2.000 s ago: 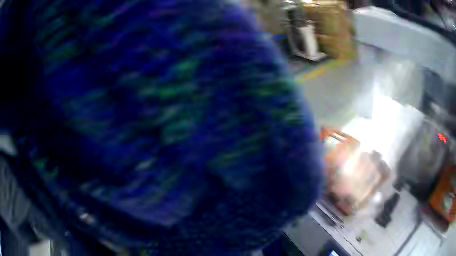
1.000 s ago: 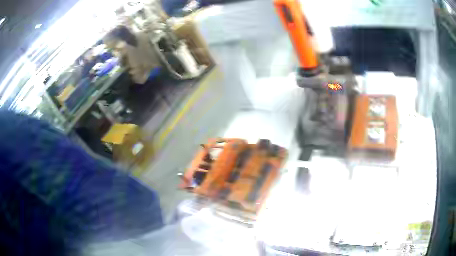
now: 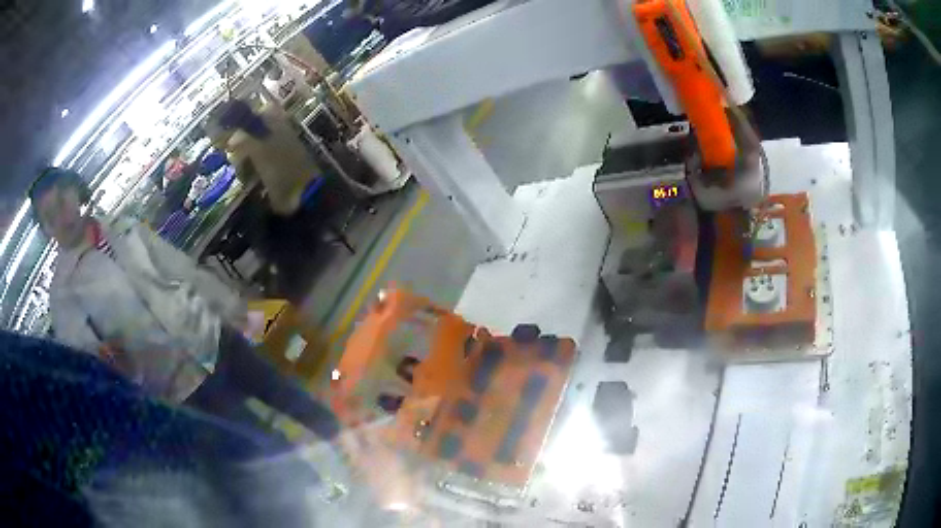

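The left orange fixture (image 3: 506, 402) lies open like a book on the white machine table, its slots dark and without white units. Its orange cover (image 3: 377, 361) is folded out to the left. A blurred, skin-toned shape, apparently my left hand (image 3: 387, 469), is at the cover's lower edge, beyond a dark blue sleeve; its grip cannot be told. The right orange fixture (image 3: 725, 294) holds two white units (image 3: 765, 293) side by side. An orange screwdriver (image 3: 693, 88) hangs above its upper left. My right hand is out of the picture.
A screw feeder (image 3: 650, 242) with lit digits stands between the fixtures. A black block (image 3: 616, 415) sits on the table. White gantry posts (image 3: 454, 191) rise behind. A person in a light jacket (image 3: 134, 294) stands at the left; another person (image 3: 270, 170) is farther back.
The view has swung right and steadied since the large sleeve filled it. The left fixture's cover is folded out wider than one second ago. The person in the light jacket has come into view.
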